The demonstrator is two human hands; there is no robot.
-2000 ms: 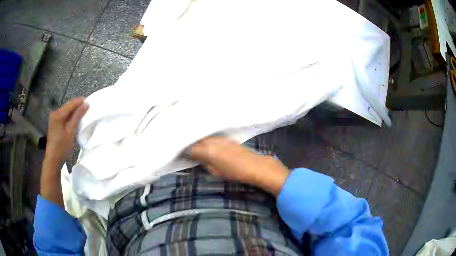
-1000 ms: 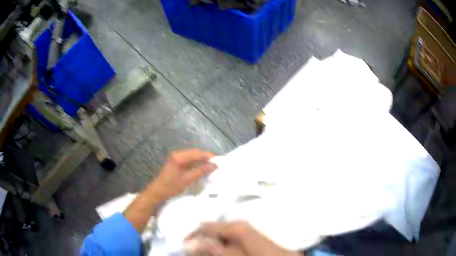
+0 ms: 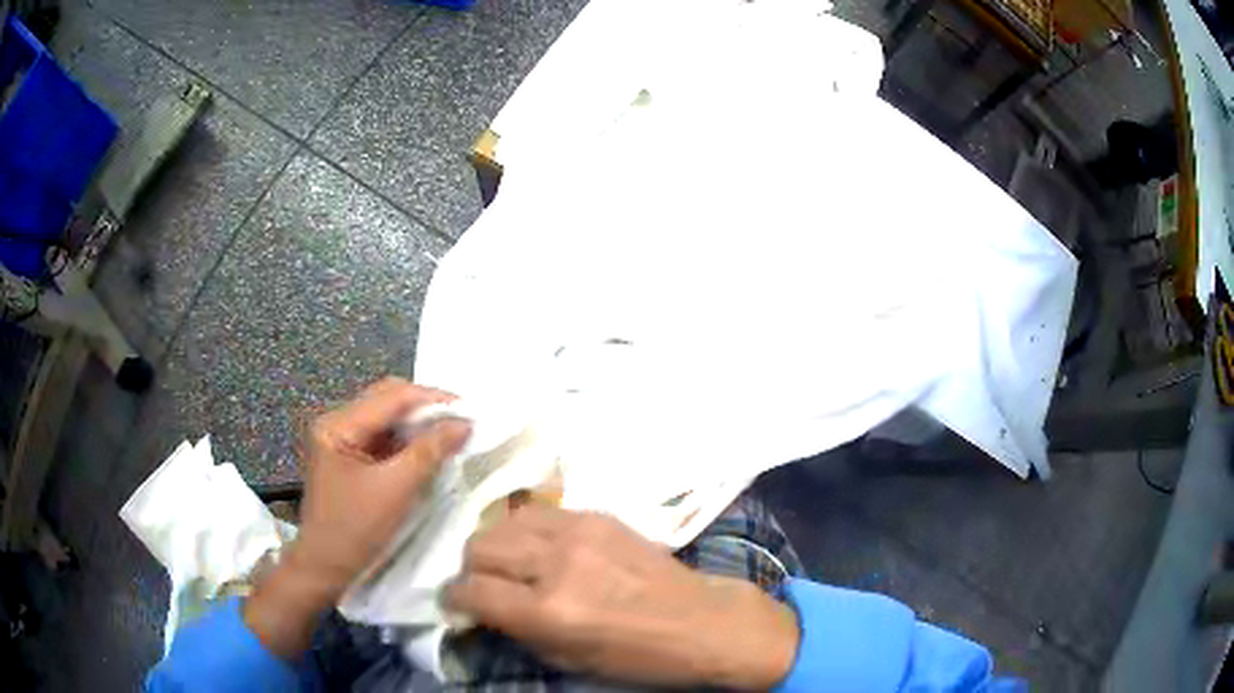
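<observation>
A white garment [image 3: 650, 271], strongly overexposed, lies over a low stand and reaches to my lap. My left hand [image 3: 372, 467] pinches a gathered edge of it at the lower left, thumb and fingers together. My right hand [image 3: 596, 589] grips a fold of the same cloth just right of and below my left hand. Between the hands the cloth opens and shows a cream inner side. Which part of the garment this is, I cannot tell. A white covering sheet [image 3: 1031, 318] with dark specks hangs at the right, under the garment.
A plaid apron [image 3: 744, 539] covers my lap. Another white cloth part [image 3: 203, 521] hangs at the lower left. A blue crate [image 3: 48, 142] and a machine stand's wheeled foot [image 3: 131, 372] are at the left. A grey worktable edge [image 3: 1177, 582] is at the right.
My view has swung back to the right and down after showing the blue crates. Both hands have come close together on the gathered edge, and the cloth between them is now bunched open.
</observation>
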